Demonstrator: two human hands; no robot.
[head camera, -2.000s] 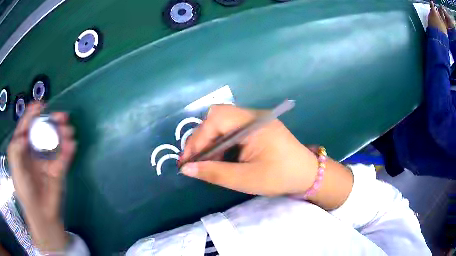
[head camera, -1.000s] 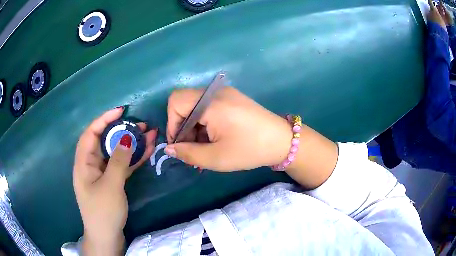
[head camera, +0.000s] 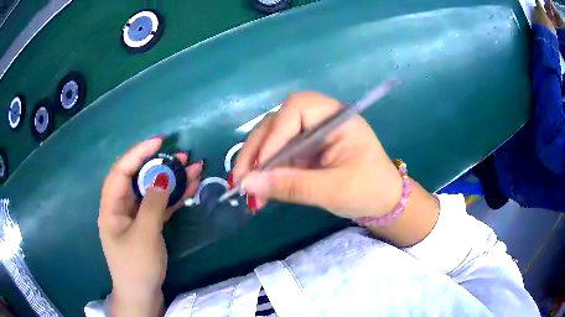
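My left hand (head camera: 133, 229) holds a black wheel (head camera: 176, 186) face up, the thumb with a red nail lying on its pale grey centre. A white arc shows on the left side of the wheel's face. My right hand (head camera: 322, 161) holds the silver tweezers (head camera: 310, 137) like a pen, slightly blurred, with the tip low over the arc stickers (head camera: 214, 182) just right of the wheel. Another white arc (head camera: 232, 156) is partly hidden by my right fingers. Whether the tips grip an arc I cannot tell. A white backing sheet (head camera: 259, 117) lies behind my right hand.
Several wheels stand on the green strip beyond the bench edge, one with a white ring (head camera: 142, 30) and others at the left (head camera: 70, 93). A person's blue sleeve (head camera: 547, 80) is at the right edge. The glossy green bench (head camera: 427, 80) has a curved-looking edge.
My left hand came in from the far left with the wheel, then shifted slightly right. My right hand moved left, then back right, and the tweezers tilted lower. The wheels on the strip shifted right since one second ago.
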